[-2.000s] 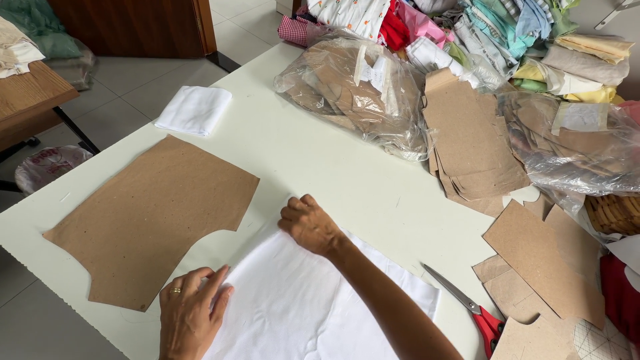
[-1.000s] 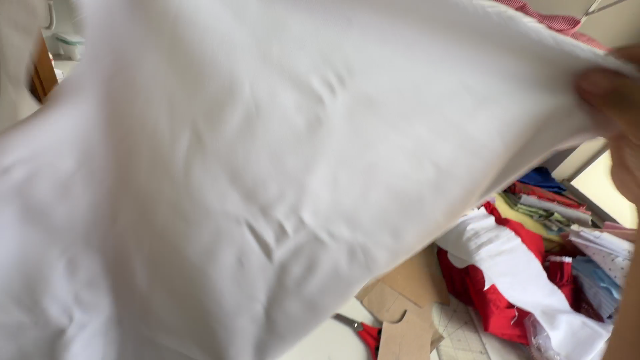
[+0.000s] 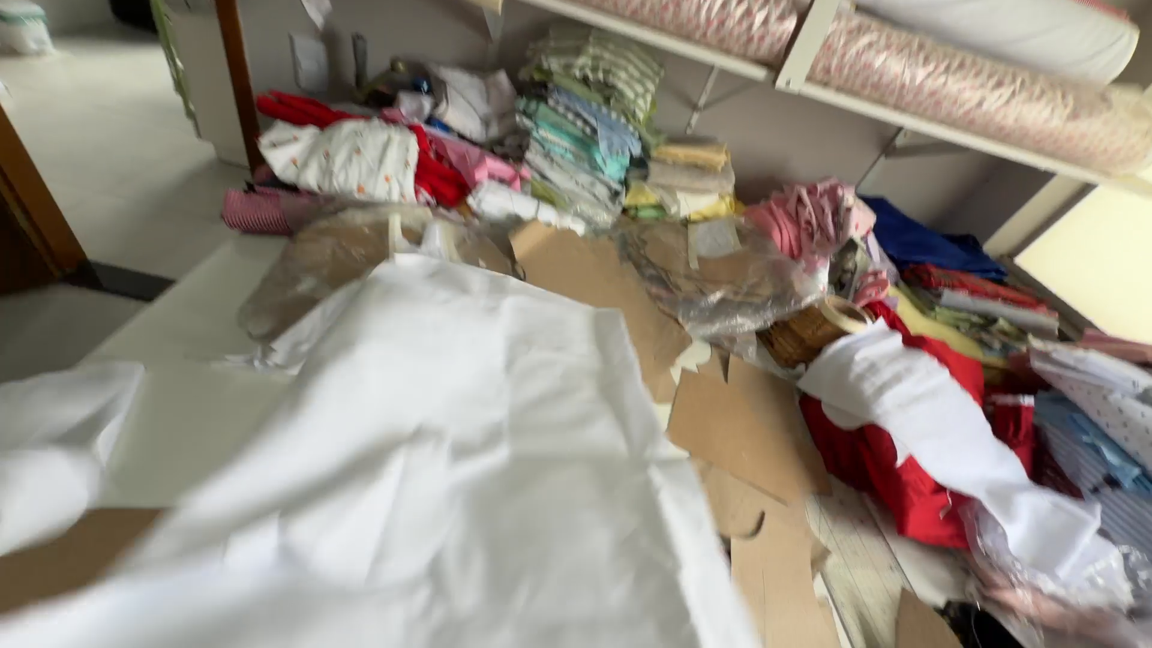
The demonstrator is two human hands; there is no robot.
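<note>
Neither of my hands shows in the head view. A large white cloth spreads across the middle and lower part of the view, blurred and creased, over the white table. Its far end reaches the plastic bag of brown pieces and the brown paper pattern pieces. At the lower left, part of a brown pattern piece shows from under the cloth. Another white cloth lies at the left edge. The scissors cannot be made out.
Stacked folded fabrics stand at the back below a shelf with fabric rolls. More brown pattern pieces, a wicker basket, red fabric and a white fabric strip lie at the right.
The white cloth, first flat under both hands, was lifted across the view and now lies or hangs lower, reaching farther back. Both hands have left the view, which has tilted up.
</note>
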